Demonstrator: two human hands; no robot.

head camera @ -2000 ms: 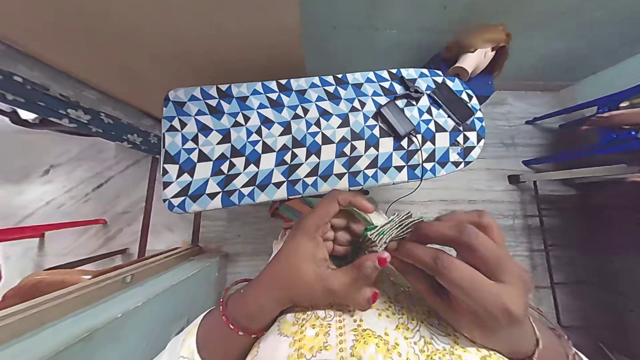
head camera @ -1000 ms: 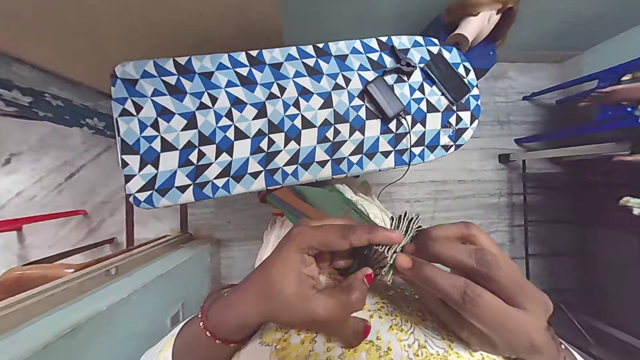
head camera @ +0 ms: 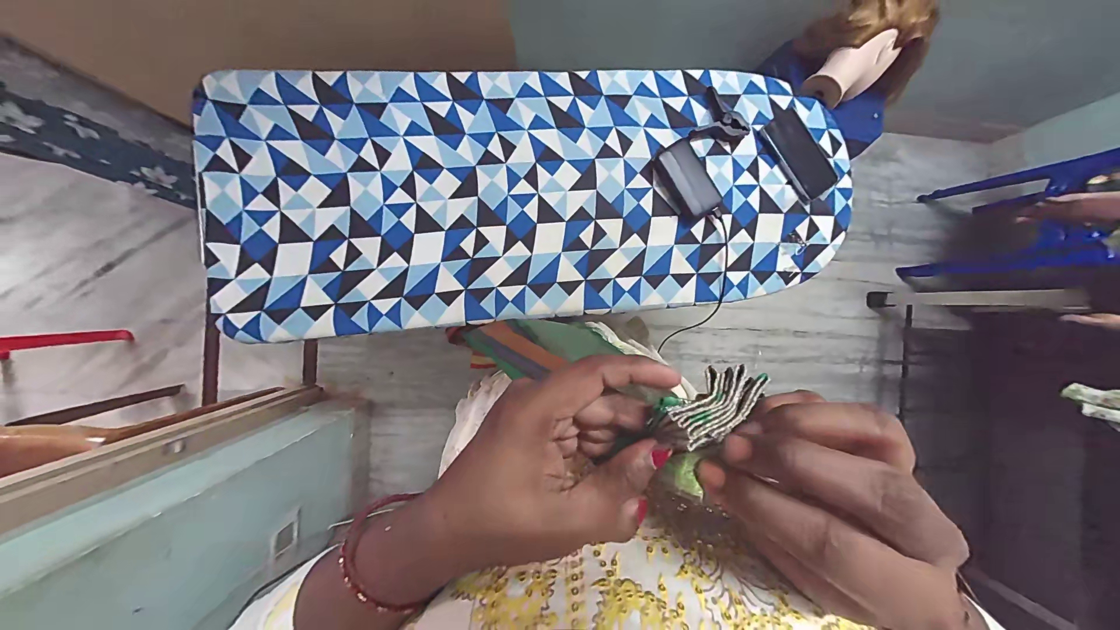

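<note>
A small bundle of pleated fabric (head camera: 717, 407), striped dark and pale with green bits, is held between my two hands above my lap. My left hand (head camera: 569, 455) grips its left side, with the thumb below and the fingers curled behind. On the bundle's right side, the thumb and fingertips of my right hand (head camera: 831, 490) pinch its lower edge. Green and orange cloth (head camera: 525, 346) lies beyond my left hand, partly hidden by it. Something light green shows just under the bundle; what it is I cannot tell.
An ironing board (head camera: 490, 201) with a triangle-patterned cover stands ahead, bearing a black power bank or adapter (head camera: 689, 179) with a cable and a dark phone (head camera: 798, 156). Behind its right end is a mannequin head (head camera: 862, 61). Blue chair parts (head camera: 1006, 254) and another person's hand (head camera: 1076, 208) are at right.
The folded edges of the bundle now fan out more visibly between my hands. My right fingers have shifted to its lower right edge. The view has moved somewhat.
</note>
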